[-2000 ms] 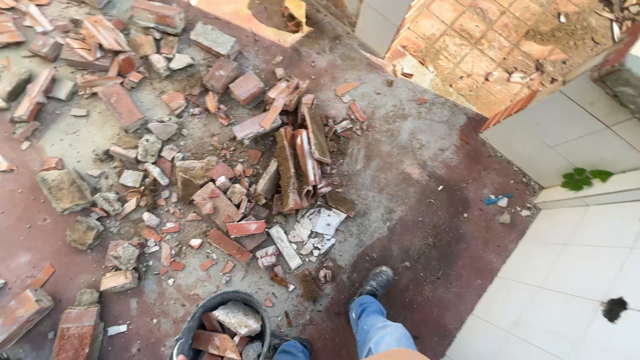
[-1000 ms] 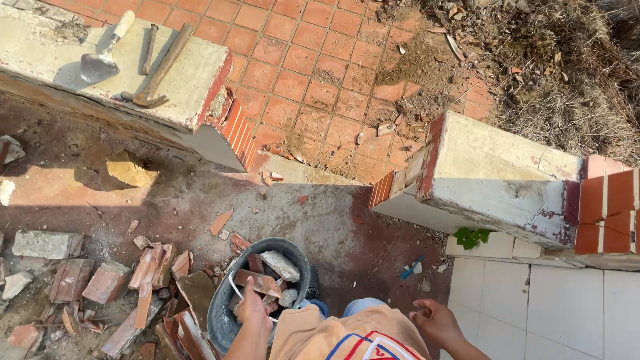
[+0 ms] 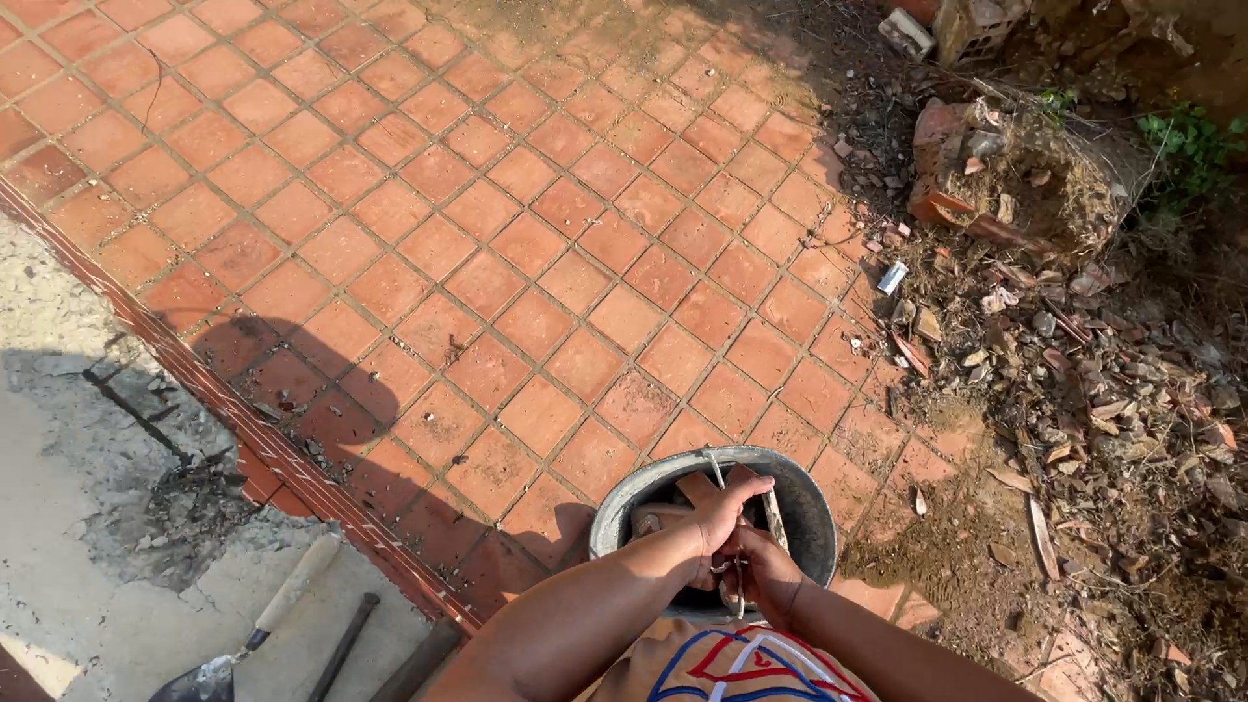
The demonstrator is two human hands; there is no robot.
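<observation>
A grey bucket (image 3: 614, 517) holding broken brick pieces (image 3: 697, 487) hangs or stands close in front of my body, at the bottom middle. Across its top runs a thin pale handle (image 3: 738, 585). Both hands meet over the bucket. My left hand (image 3: 726, 512) is closed around the handle, its thumb pointing right. Just below and to the right, my right hand (image 3: 765, 565) also grips the handle, touching the left one. The hands and forearms hide part of the rubble.
Square terracotta tiles (image 3: 536, 322) cover the ground ahead. A rubble and dry debris heap (image 3: 1121, 409) lies at right. On the broken concrete ledge (image 3: 97, 546) at lower left are a trowel (image 3: 292, 590), a metal bar (image 3: 343, 648) and a wooden handle (image 3: 419, 663).
The view has moved onto the tiled ground. My right hand, apart from the bucket one second ago, has joined my left at the handle. The bucket has come along, away from the brick pile.
</observation>
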